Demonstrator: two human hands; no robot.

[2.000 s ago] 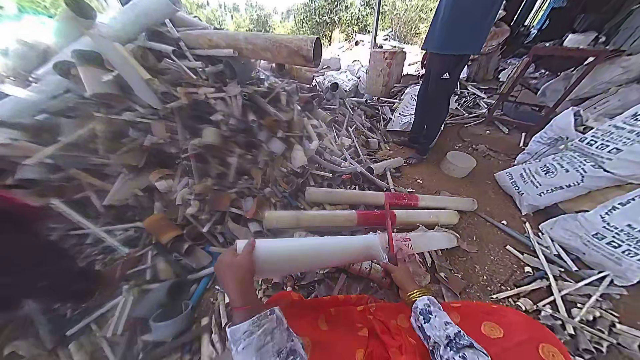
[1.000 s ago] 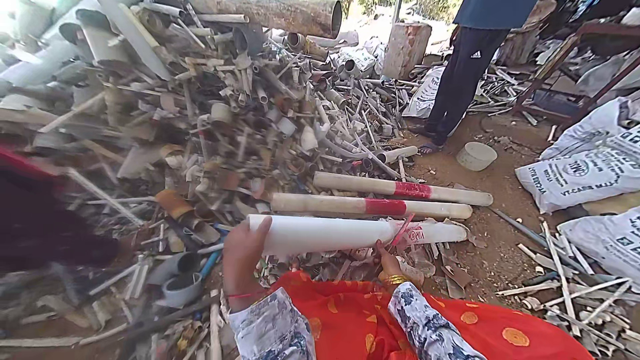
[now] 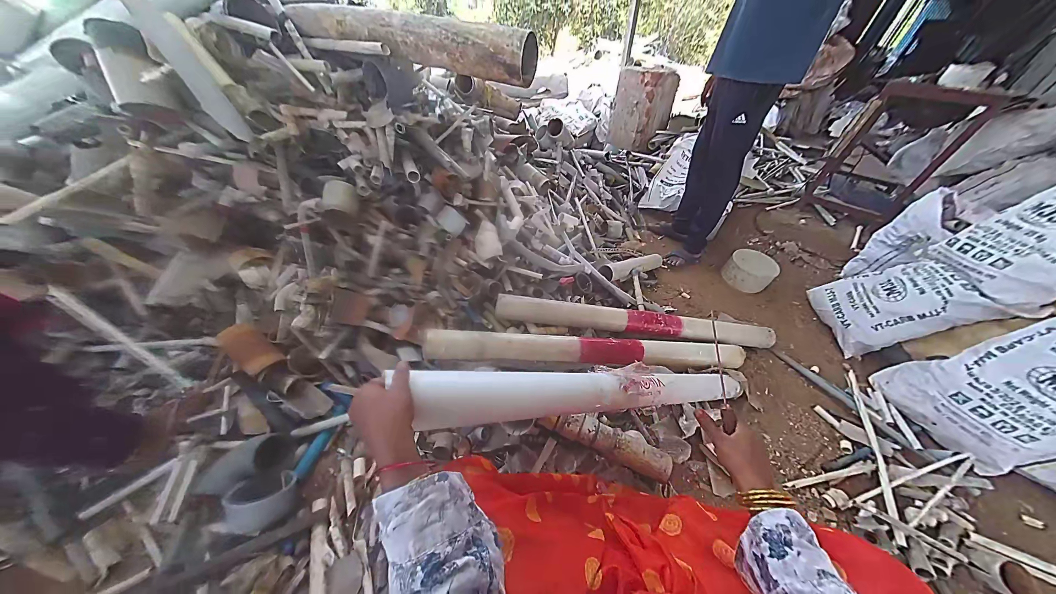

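Observation:
My left hand (image 3: 386, 419) grips the near left end of a white plastic pipe (image 3: 511, 398), which lies across the view with red print and torn clear film toward its right part. My right hand (image 3: 734, 445) is just below the pipe's right end, its fingers closed on a thin dark strip or blade (image 3: 718, 355) that stands up across the pipe. Its exact kind cannot be told. Beyond lie two off-white pipes with red bands, the nearer one (image 3: 503, 346) and the farther one (image 3: 561, 312), side by side.
A large heap of scrap pipes and fittings (image 3: 330, 198) rises at the left. A person (image 3: 718, 157) stands beyond, near a pale round piece (image 3: 750, 271). Printed white sacks (image 3: 907, 301) lie at the right, with pipe offcuts (image 3: 874, 445) before them. A stained pipe (image 3: 610, 445) lies near my lap.
My right hand has moved right along the white pipe, from its printed part to its right end. The raised red strip seen there earlier no longer shows. My left hand still grips the left end.

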